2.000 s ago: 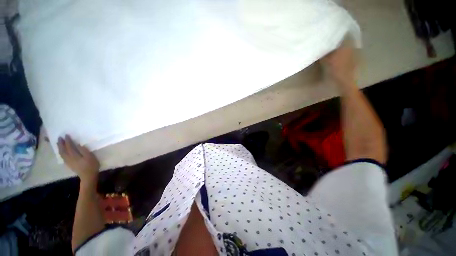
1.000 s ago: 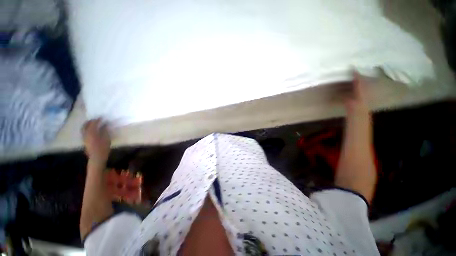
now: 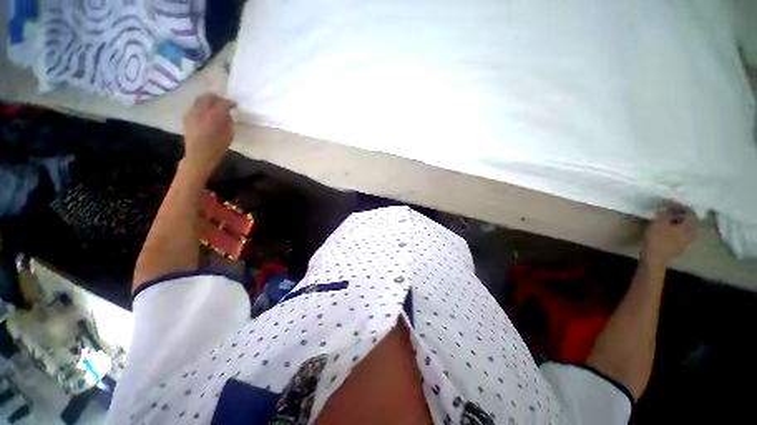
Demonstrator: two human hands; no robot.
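Note:
The white fabric point(image 3: 465, 91) lies over the beige cutting table point(image 3: 382, 170), its near edge running along the table's front. My left hand point(image 3: 209, 124) is closed on the fabric's near left corner. My right hand point(image 3: 669, 231) pinches the near edge at the right, where the fabric bunches in small folds. The fabric's far side is cut off by the picture's top edge.
Circle-print cut pieces point(image 3: 124, 50) lie on the table at the far left, beside dark navy fabric point(image 3: 222, 23). Below the table are a red-brown box point(image 3: 226, 226) and a red heap point(image 3: 573, 319). A cluttered pale surface point(image 3: 70, 324) shows at lower left.
The view has turned, and the printed pieces show more fully. The fabric's near edge now lies straighter. My right hand has moved along that edge and now grips it near the right end.

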